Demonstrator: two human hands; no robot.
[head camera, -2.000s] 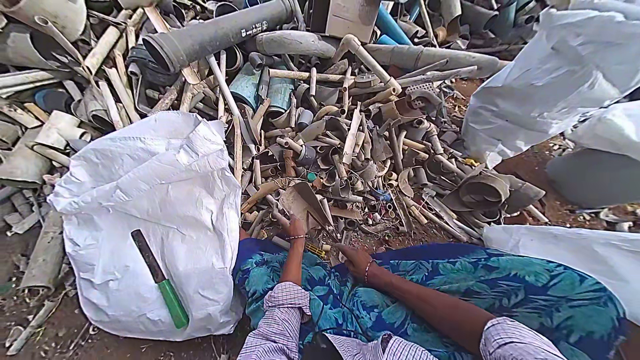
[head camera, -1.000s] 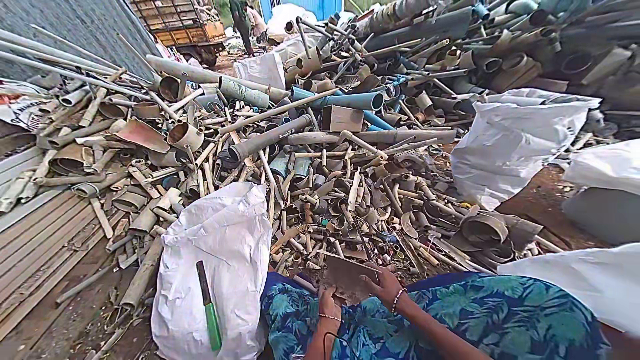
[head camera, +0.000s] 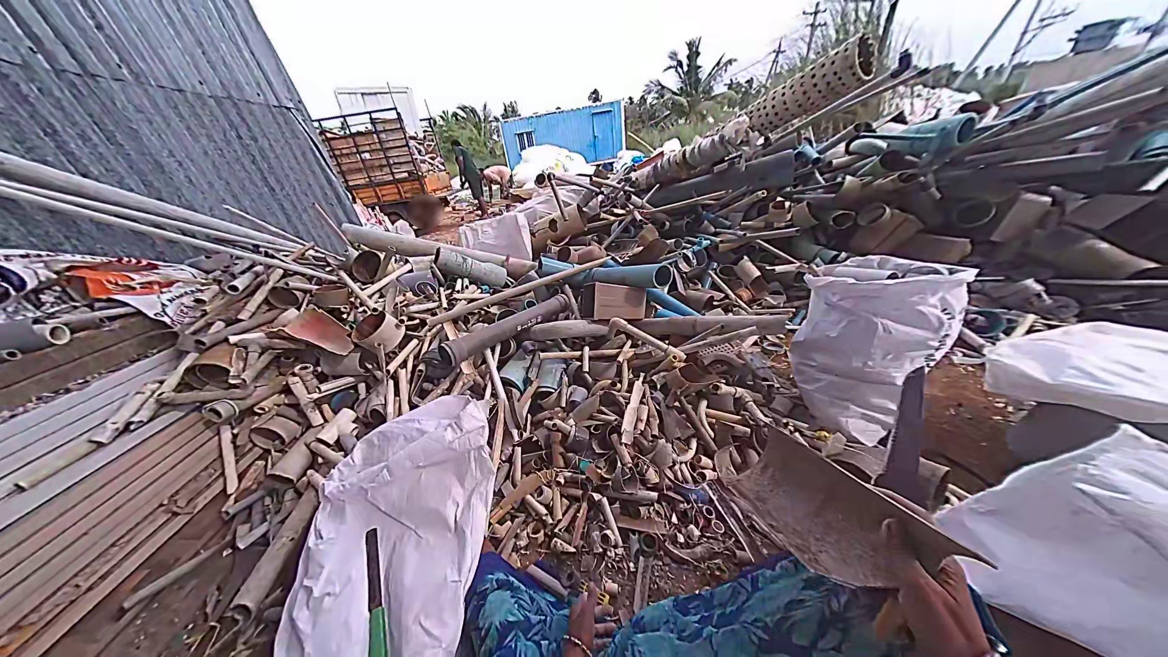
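My right hand (head camera: 940, 602), at the lower right, grips a curved broken piece of grey-brown plastic pipe (head camera: 821, 506), raised above my lap. Behind that piece a dark flat blade-like strip (head camera: 905, 438) stands upright; what holds it is hidden. Low in the middle, my left hand (head camera: 584, 620) rests by my patterned blue cloth (head camera: 730, 611), fingers apart, with nothing seen in it. A knife with a green handle (head camera: 378, 630) and dark blade lies on a white sack (head camera: 411, 511) to the left. Cut pipe pieces (head camera: 630, 411) are heaped in front of me.
More white sacks (head camera: 876, 347) stand or lie at the right. Long pipes (head camera: 912, 137) are piled behind. Stacked long profiles (head camera: 109, 474) and a corrugated metal wall (head camera: 164, 109) are on the left. Far back are a truck (head camera: 383, 164), a blue cabin (head camera: 570, 132) and people (head camera: 470, 173).
Both hands were together at the pipe piece one second ago; now my right hand has carried it to the right and up, and my left hand is off it. The view has tilted up.
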